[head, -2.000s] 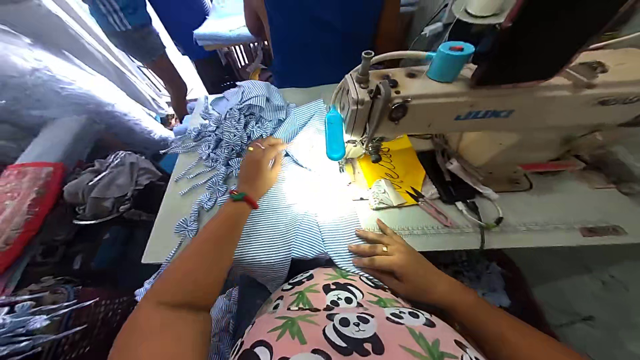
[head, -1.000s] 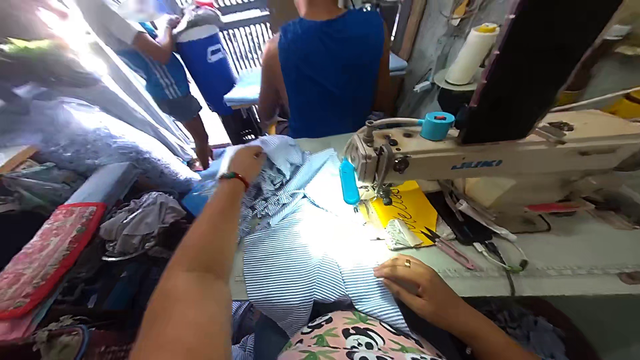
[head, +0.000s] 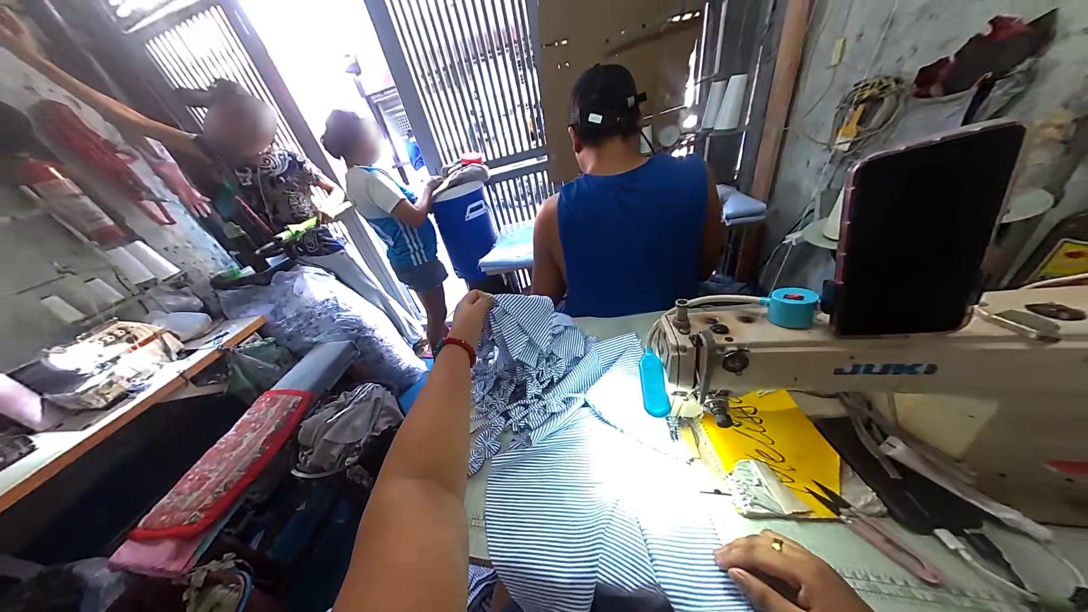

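Blue-and-white striped fabric point(head: 552, 510) lies across the table, brightly lit near the needle area of a Juki sewing machine point(head: 816, 365). My left hand point(head: 473, 313) grips the upper edge of a bunched striped piece point(head: 523, 327) at the table's far left, above a heap of gathered fabric rosettes point(head: 518, 395). At the near edge, my right hand point(head: 778, 568) rests with bent fingers on the table and the right border of the striped fabric; its fingers hold nothing that I can see. A blue plastic piece point(head: 654, 382) hangs at the machine head's left end.
Thread snips point(head: 884, 535) and a yellow sheet with writing point(head: 773, 442) lie right of the fabric. A phone point(head: 926, 229) stands over the machine. One person point(head: 633, 229) sits ahead; two others stand at left. A padded red-edged board point(head: 225, 463) lies left.
My left hand has moved from the middle of the fabric to the far left and now lifts a striped piece there. My right hand stays near the front edge. The view has tilted up.
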